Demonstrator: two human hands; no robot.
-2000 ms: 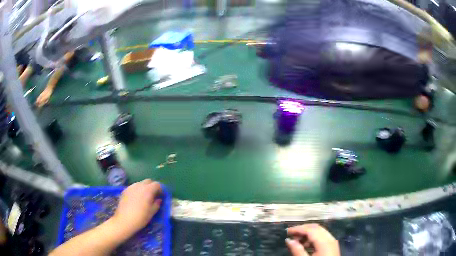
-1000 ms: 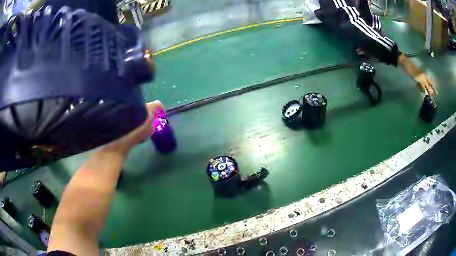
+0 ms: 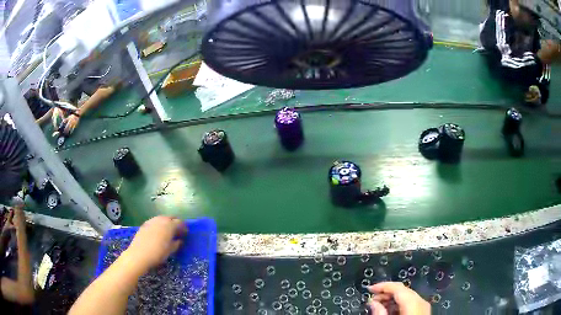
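My left hand [image 3: 157, 242] is curled, knuckles up, over the blue tray [image 3: 213, 264], which holds a dense heap of small shiny parts [image 3: 178, 286]. Its fingertips are hidden. My right hand [image 3: 398, 298] is low over the dark bench, thumb and fingers close together among many small pale rings [image 3: 368, 272]; I cannot tell if it holds one. On the green belt [image 3: 264, 197], the nearest black cylinder [image 3: 346, 183] shows coloured dots on its open top and has a dark part beside it. A purple-topped cylinder [image 3: 289, 128] stands farther back.
A speckled white rail [image 3: 320, 243] separates bench and belt. A large black fan [image 3: 317, 52] hangs at top centre. Several other cylinders [image 3: 215, 149] stand on the belt. A clear bag [image 3: 541, 277] lies at right. Other people's hands [image 3: 67, 122] show at left; a striped sleeve [image 3: 513, 43] at upper right.
The view has swung left, bringing the tray back in. The arm that reached to the purple-lit cylinder a second ago is no longer there. Both my hands are now at the tray and bench.
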